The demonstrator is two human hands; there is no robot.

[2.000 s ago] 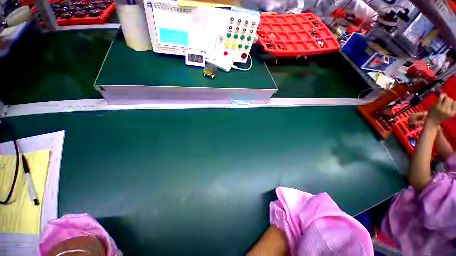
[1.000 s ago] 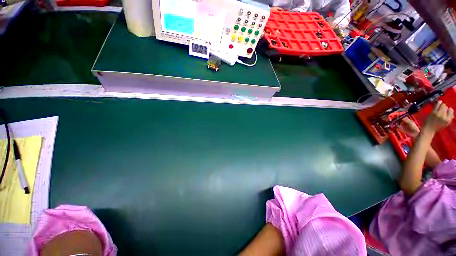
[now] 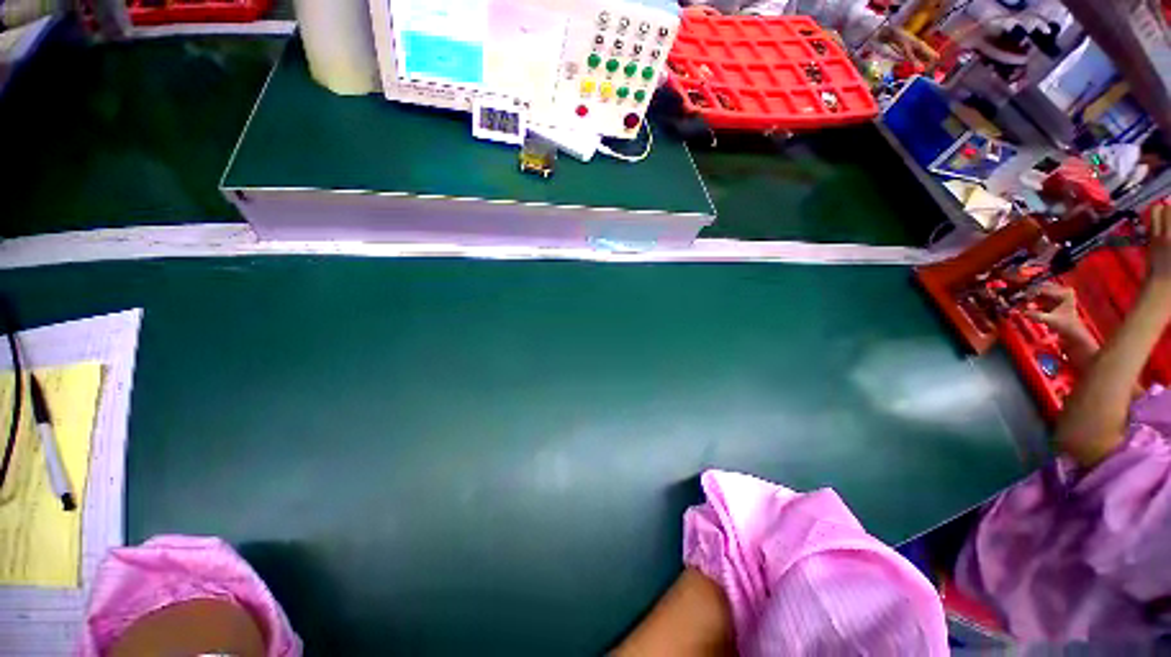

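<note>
Both my hands are cut off by the bottom edge; only pink sleeves and bare forearms show, the left at bottom left, the right at bottom centre-right. The green-matted bench [image 3: 514, 411] lies in front of me. At the left, a yellow paper [image 3: 58, 513] lies on a white record sheet [image 3: 109, 424]. A black and white pen [image 3: 53, 443] lies on the yellow paper, and a black cable [image 3: 16, 398] loops beside it.
A raised green shelf [image 3: 372, 167] holds the tester [image 3: 527, 51], a white cylinder container [image 3: 337, 45], a small digital timer [image 3: 498, 119] and a small gold-green piece [image 3: 538, 159]. A red tray [image 3: 771, 77] is behind. At right, a person works at a red-brown fixture [image 3: 957, 289].
The view has shifted slightly. The neighbouring person's raised hand has moved up and right. My forearms are nearly in the same place.
</note>
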